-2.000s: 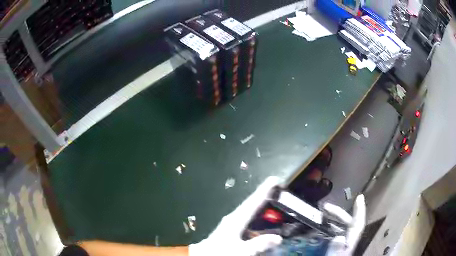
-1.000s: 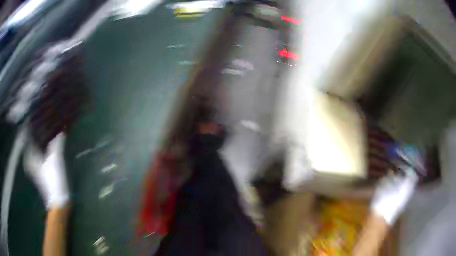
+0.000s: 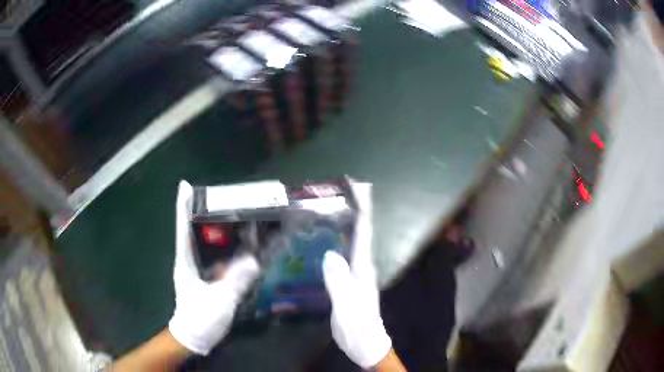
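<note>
A black product box (image 3: 291, 251) with a white label on its near-top edge, a red mark and a blue-green picture is held level above the bench. My left hand (image 3: 207, 290), in a white glove, grips its left side with the thumb on the face. My right hand (image 3: 357, 290), also in a white glove, grips its right side the same way. Several black boxes (image 3: 295, 94) with white labels on top stand in a row at the bench's far side. The view is motion-blurred.
The green workbench (image 3: 408, 131) carries small scraps. A pale rail (image 3: 153, 152) separates it from the black conveyor. A printed stack (image 3: 528, 33), white sheets (image 3: 429, 16) and a yellow item (image 3: 499, 67) lie at the far end. The off-white machine (image 3: 619, 145) is at right.
The view has swung back from the machine outlet to the bench. My hands, apart one second ago, are now together on the box. The row of standing boxes looks longer than two seconds ago.
</note>
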